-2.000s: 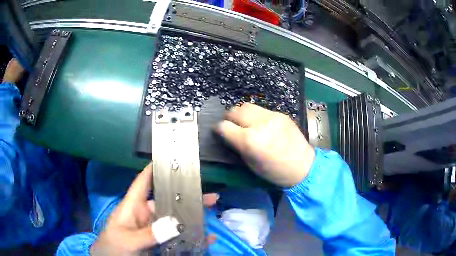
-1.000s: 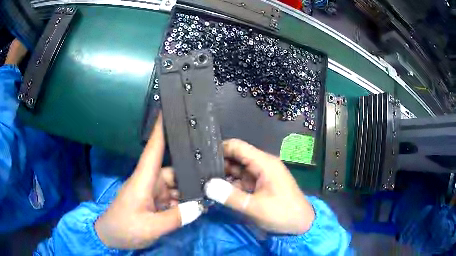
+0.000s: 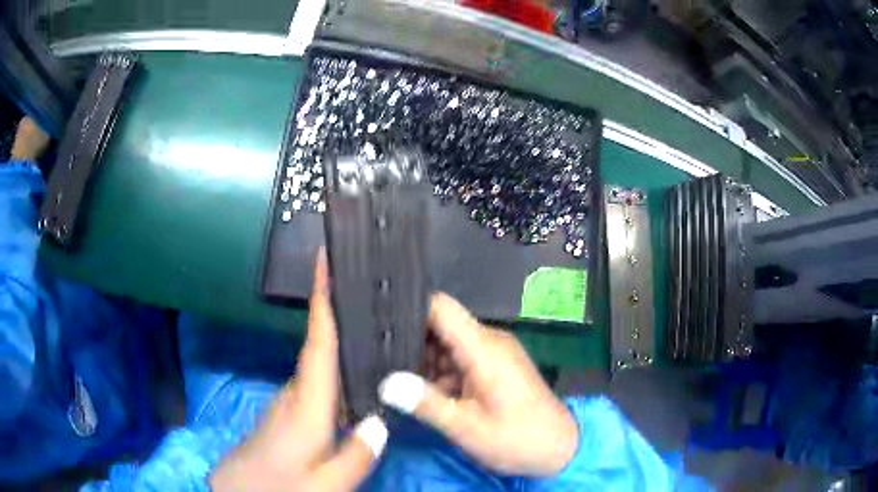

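Note:
A dark grey metal plate [image 3: 383, 259] is held upright over the near left part of the black parts tray [image 3: 289, 259], slightly blurred. My left hand [image 3: 308, 404] grips its lower left side, with a white covering on the thumb. My right hand [image 3: 491, 394] grips its lower right side, also with a white-covered thumb. Many small shiny rings [image 3: 481, 144] fill the far part of the tray. A green label [image 3: 555, 294] lies in the tray's near right corner.
A single plate [image 3: 630, 279] lies right of the tray, beside a plate stack [image 3: 708, 269]. Another plate [image 3: 89, 149] lies at far left. A conveyor rail [image 3: 173, 41] and red bin [image 3: 515, 12] are beyond. A person's blue sleeve [image 3: 24, 221] is at left.
My right hand has moved from over the rings to the plate, which both hands now grip. The plate has turned darker and shifted slightly right, and the green label is uncovered.

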